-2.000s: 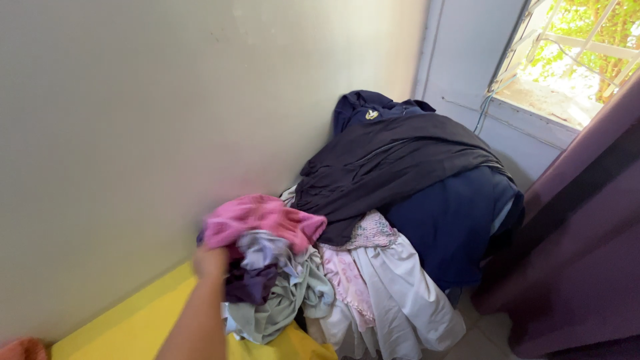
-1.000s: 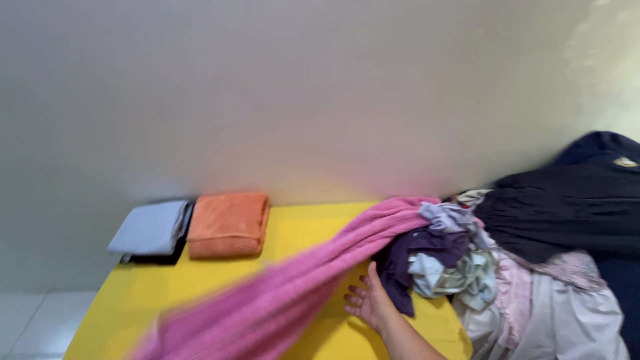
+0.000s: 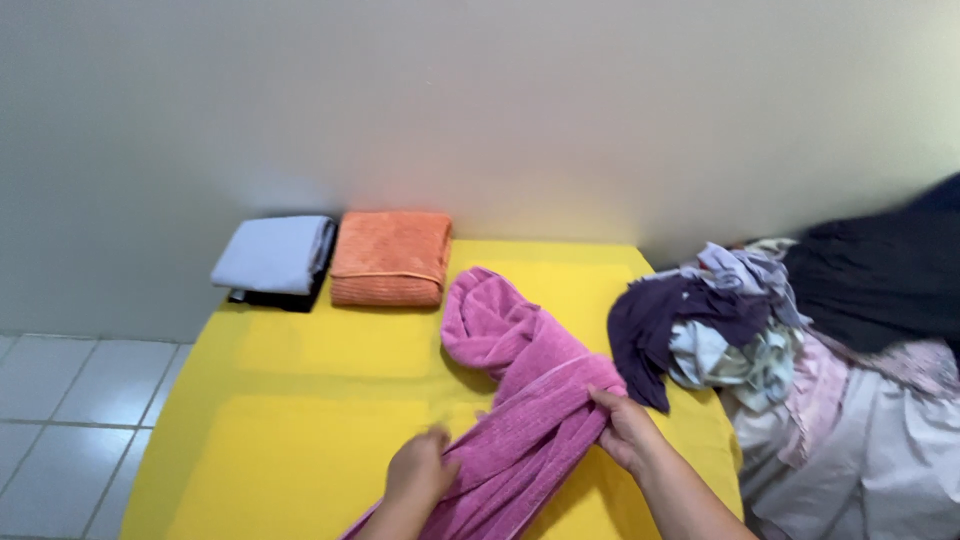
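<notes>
A pink towel (image 3: 517, 420) lies bunched and twisted over a table with a yellow cover (image 3: 300, 435), running from the middle down past the lower edge of the view. My right hand (image 3: 622, 424) grips its right edge between thumb and fingers. At the towel's left edge is my left hand (image 3: 424, 465), slightly blurred, its fingers curled against the cloth; whether it grips cannot be told. Behind the towel, by the wall, sit a folded orange towel (image 3: 391, 259) and, left of it, a folded light blue cloth (image 3: 270, 253) on top of a black one.
Crumpled clothes, among them a dark purple garment (image 3: 660, 322) and a pale green one (image 3: 772, 360), heap on the table's right end. Beyond them hang white cloth (image 3: 892, 442) and a black garment (image 3: 885, 277). A wall (image 3: 480, 112) runs behind; floor tiles (image 3: 67, 442) show at left.
The pink towel was on the clothes heap, then stretched leftward from it; now it lies apart from the heap. My right hand, open a second ago, now holds its edge. The view has swung left.
</notes>
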